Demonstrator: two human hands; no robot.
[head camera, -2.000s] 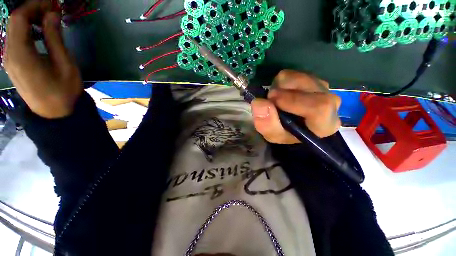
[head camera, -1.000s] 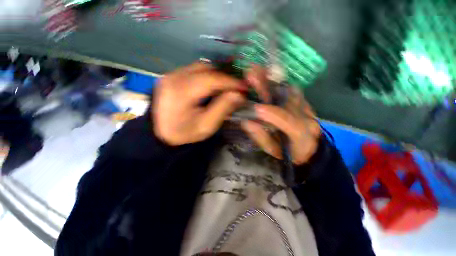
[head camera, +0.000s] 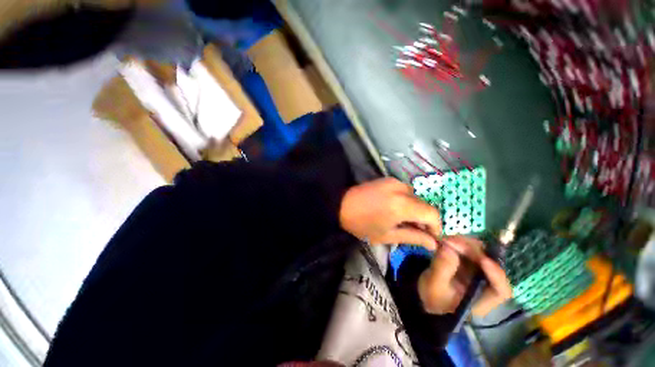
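Observation:
My right hand (head camera: 463, 277) holds the soldering iron (head camera: 508, 231), its metal tip pointing up and away from the circuit board panel. My left hand (head camera: 391, 213) is beside it, the fingertips of both hands close together at the panel's near corner. Whether a thin wire is pinched between them is too blurred to tell. The green circuit board panel (head camera: 467, 201) lies on the mat near the table edge, with several red wire leads (head camera: 449, 154) fanned out from its side.
A loose pile of red wire leads (head camera: 438, 63) lies on the mat. Large red wire heaps (head camera: 603, 93) stand on the far side. Stacked panels (head camera: 549, 276) lie beside the orange soldering station (head camera: 585, 301). Open cardboard boxes (head camera: 287, 75) are below the table edge.
The view has swung and tilted towards the left. My left hand has come from the wire area to meet my right hand. The iron's tip has moved off the panel.

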